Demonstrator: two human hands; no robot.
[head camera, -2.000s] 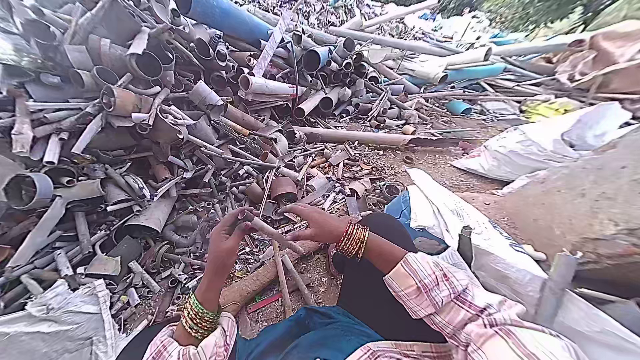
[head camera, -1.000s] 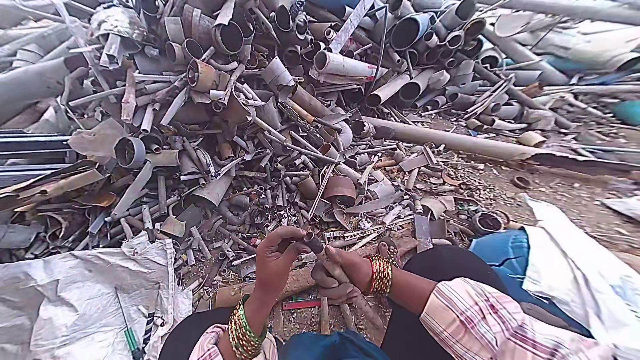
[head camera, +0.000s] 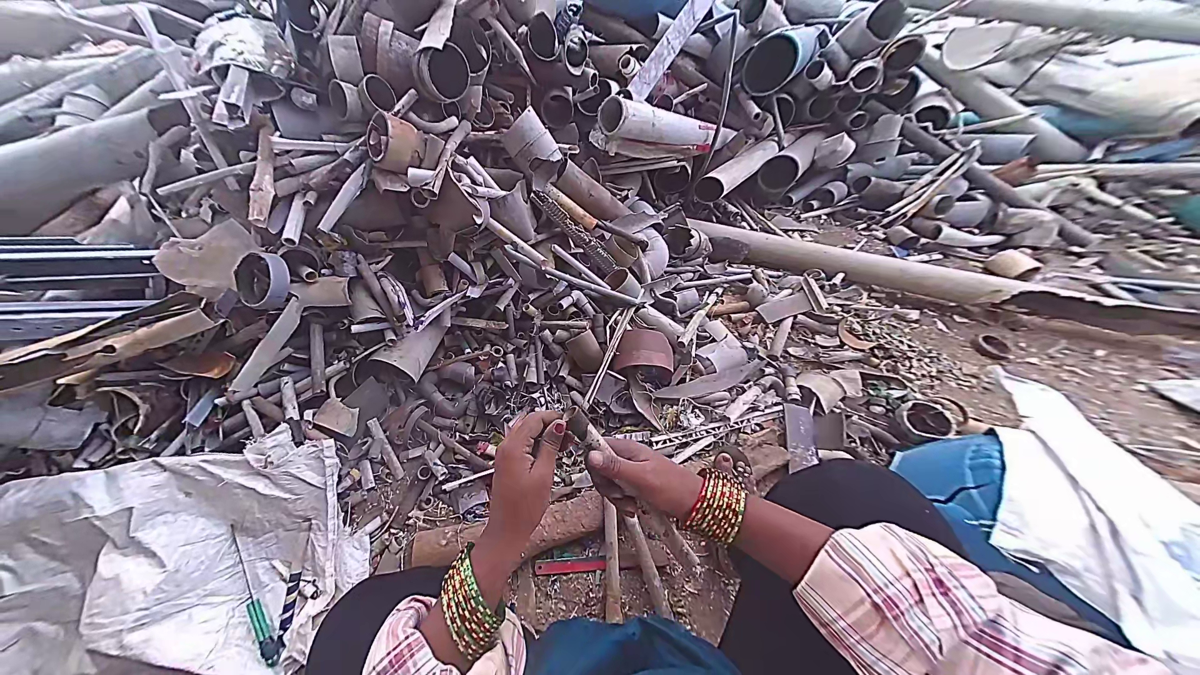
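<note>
My right hand (head camera: 647, 473) is closed around a short grey pipe piece (head camera: 589, 429), held upward at a slant over my lap. Close by on its left, my left hand (head camera: 530, 459) has thumb and forefinger bent near the pipe's upper end; whether they touch it is unclear. Below the hands lies a thick brown log or pipe (head camera: 553, 530), with thin sticks or pipes (head camera: 612, 562) beside it and a flat red strip (head camera: 570, 566) on the ground.
A large heap of scrap plastic pipes (head camera: 450, 234) rises in front. One long pipe (head camera: 872, 267) stretches right across the dirt. A white woven sheet (head camera: 187, 534) lies at the left, bearing a green-handled tool (head camera: 258, 621). White sacking (head camera: 1078, 506) and blue cloth (head camera: 956, 478) are at the right.
The view has turned left since the oldest frame. Two seconds ago both hands were at a longer strip or pipe; now the right hand grips a short pipe piece and the left fingers have lowered from its tip.
</note>
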